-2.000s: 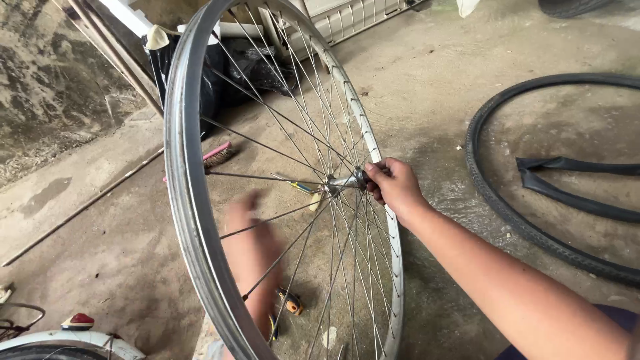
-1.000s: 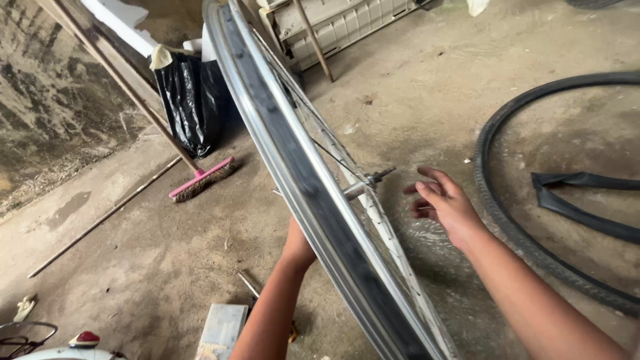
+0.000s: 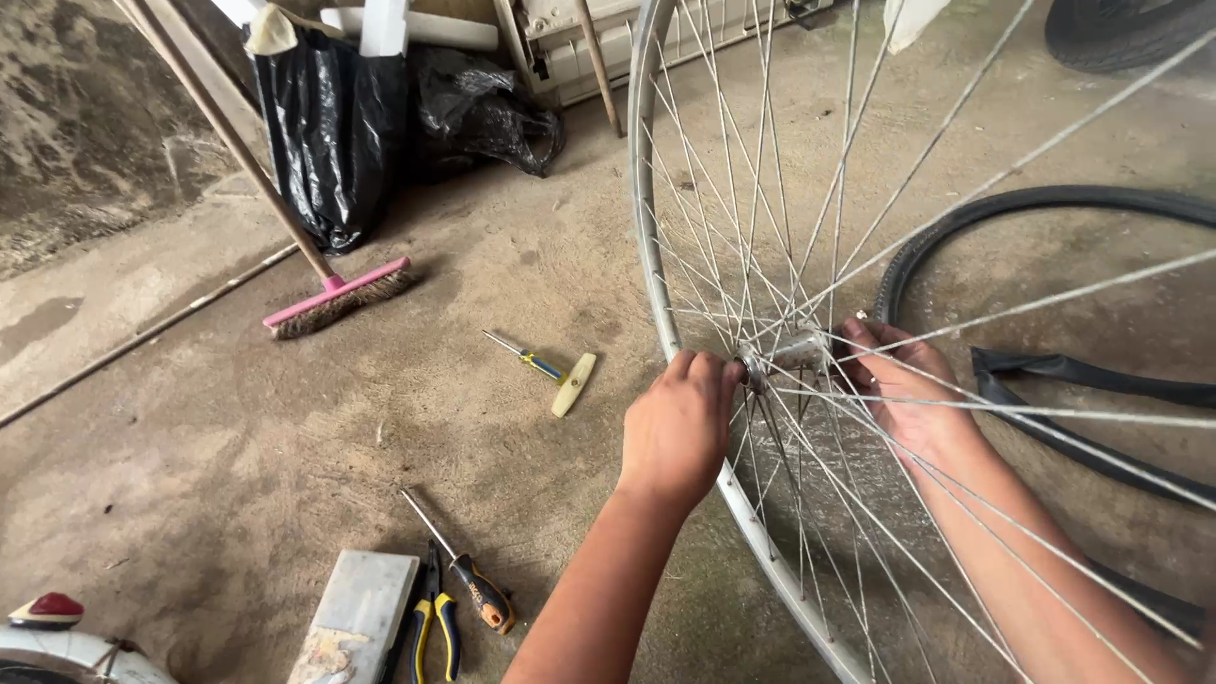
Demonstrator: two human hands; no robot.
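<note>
A spoked bicycle wheel without a tire, its metal rim (image 3: 649, 218) running down the middle of the view, is held up by its hub (image 3: 784, 356). My left hand (image 3: 679, 423) grips the near end of the hub's axle, fingers curled over it. On the far side, seen through the spokes, my right hand (image 3: 898, 380) has its thumb and fingers on the other axle end. The fingers hide most of both axle ends.
On the concrete floor lie a screwdriver (image 3: 484, 594), pliers (image 3: 439, 608), a grey box (image 3: 356, 617) and a small T-handled tool (image 3: 573, 385). A pink broom (image 3: 337, 296) leans near black plastic bags (image 3: 328, 133). A bicycle tire (image 3: 1045, 197) and a black inner tube (image 3: 1092, 375) lie at right.
The wheel has turned from nearly edge-on to showing its spokes broadly. My right hand, apart from the axle one second ago, is now on it. My left hand has come into view at the hub.
</note>
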